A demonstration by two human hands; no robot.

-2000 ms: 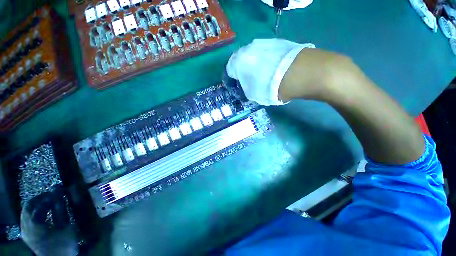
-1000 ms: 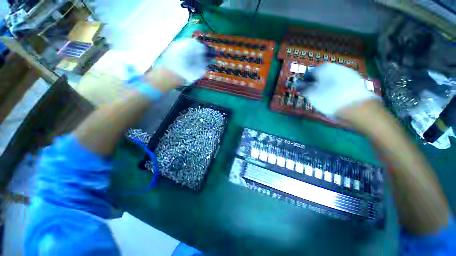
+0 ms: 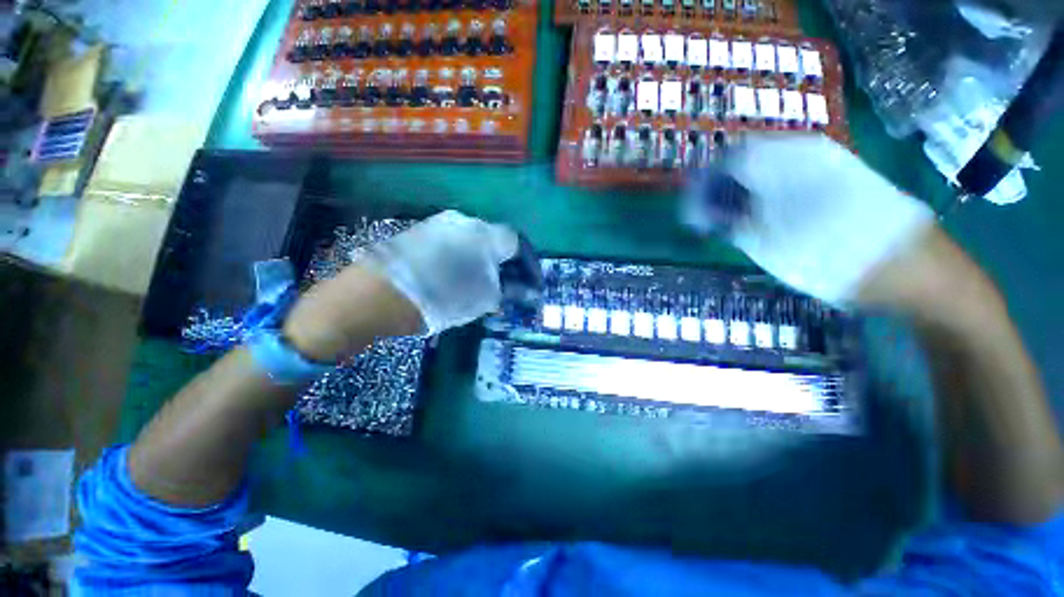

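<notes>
The dark assembly fixture point(image 3: 677, 408) lies on the green mat, holding a bright silver heatsink point(image 3: 665, 377) and a row of small white rectangular pads point(image 3: 665, 328). My left hand point(image 3: 461, 271), in a white glove with dark fingertips, is at the fixture's upper left end; its fingertips are blurred and whether they hold a part cannot be told. My right hand point(image 3: 805, 216), gloved alike, is above the fixture's right half, just below the orange component board point(image 3: 568, 117). Its fingertips are blurred too.
A black bin of silver screws point(image 3: 368, 391) is under my left forearm, with a nearly empty black bin point(image 3: 239, 233) beside it. Another stacked orange board point(image 3: 397, 134) stands behind. The electric screwdriver point(image 3: 1009, 134) and plastic bags point(image 3: 933, 70) are at the right; cardboard point(image 3: 123, 204) at the left.
My left hand has moved from the left orange board down to the fixture's left end. My right hand has come off the right board towards the fixture. The view has shifted.
</notes>
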